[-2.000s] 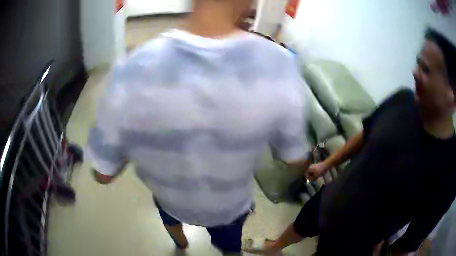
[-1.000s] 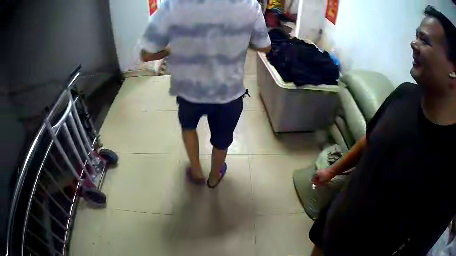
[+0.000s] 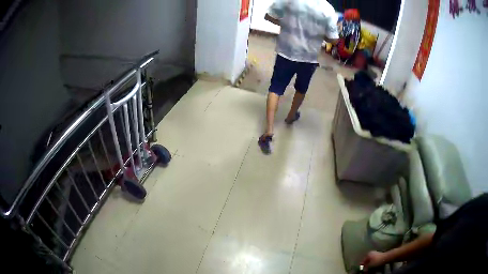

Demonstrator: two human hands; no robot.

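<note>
Neither of my hands is in the picture. In front of me, to the right, a large pale bin (image 3: 369, 160) stands on the tiled floor. Dark garments (image 3: 380, 109) are heaped in it up to its rim. A silver hand trolley (image 3: 128, 123) with small dark wheels stands upright against the stair railing on the left.
A person in a striped top (image 3: 305, 32) walks at the doorway. A person in black (image 3: 463, 241) is cut off at the lower right, beside stuffed grey-green sacks (image 3: 444, 171). A steel stair railing (image 3: 69, 136) runs along the left. Colourful items (image 3: 353, 40) lie beyond the doorway.
The person in the striped top has walked farther away, to the doorway. The view has turned left, so the railing and trolley show more centrally and the person in black is mostly out of view.
</note>
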